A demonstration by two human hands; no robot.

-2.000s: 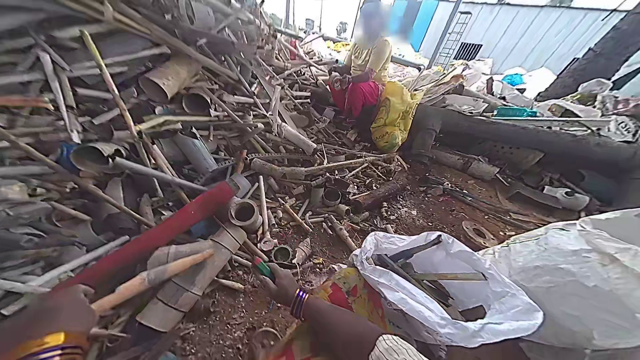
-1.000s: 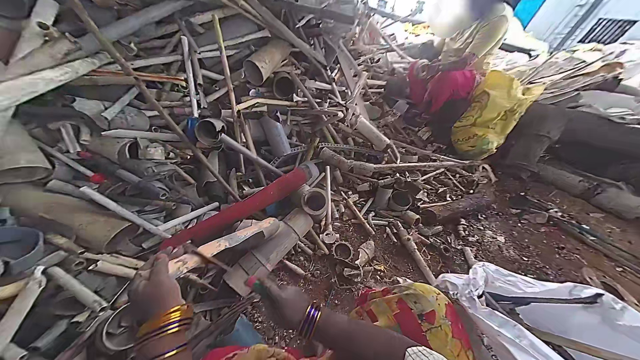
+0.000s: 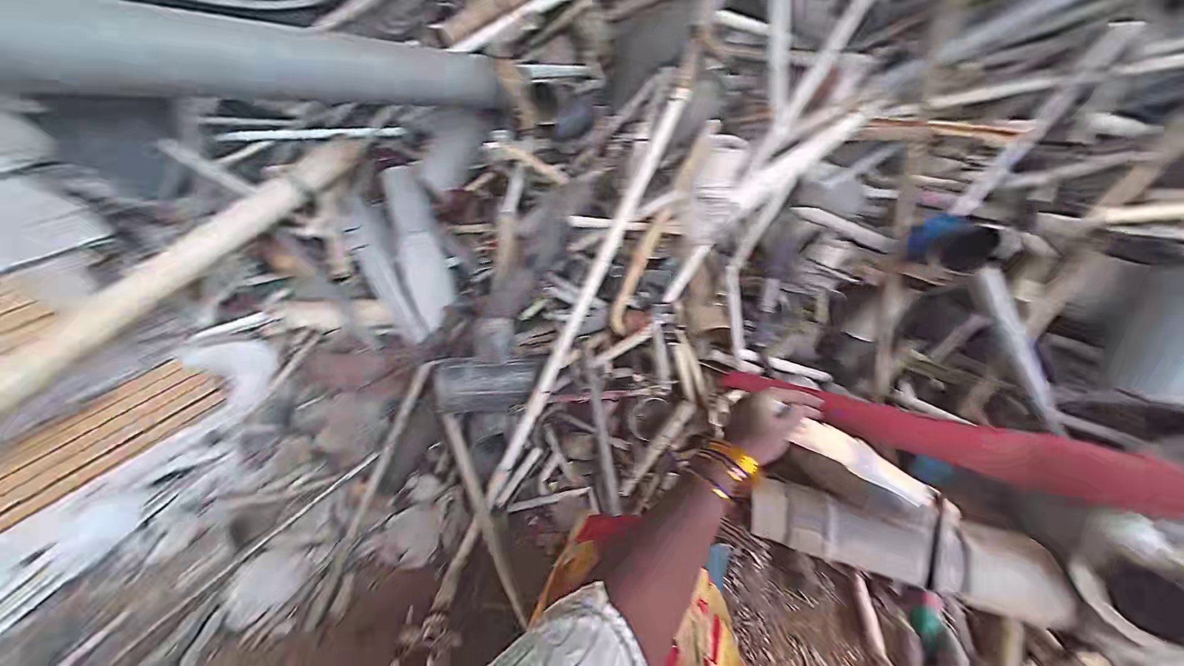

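Observation:
My left hand [image 3: 772,424], with yellow bangles, grips the near end of a pale, cream-coloured length of pipe or wood [image 3: 865,462]. Just above it a long red pipe [image 3: 980,449] slants down to the right. Below lies a thick greyish pipe [image 3: 832,529]. A thin dark blade or strip [image 3: 938,546] stands by the far end of the pale piece, above a green handle-like part [image 3: 925,618]. My right hand cannot be made out. Motion blur hides fine detail.
Scrap pipes and sticks heap up all around. A large grey pipe [image 3: 250,55] crosses the upper left, with a long cream pole [image 3: 176,268] beneath it. Brown slatted strips [image 3: 106,435] lie at left. A round pipe mouth [image 3: 1142,592] is at lower right.
The view has swung far to the left, so the seated person and the white sack are out of sight. My left hand still holds the pale piece; my right hand no longer shows.

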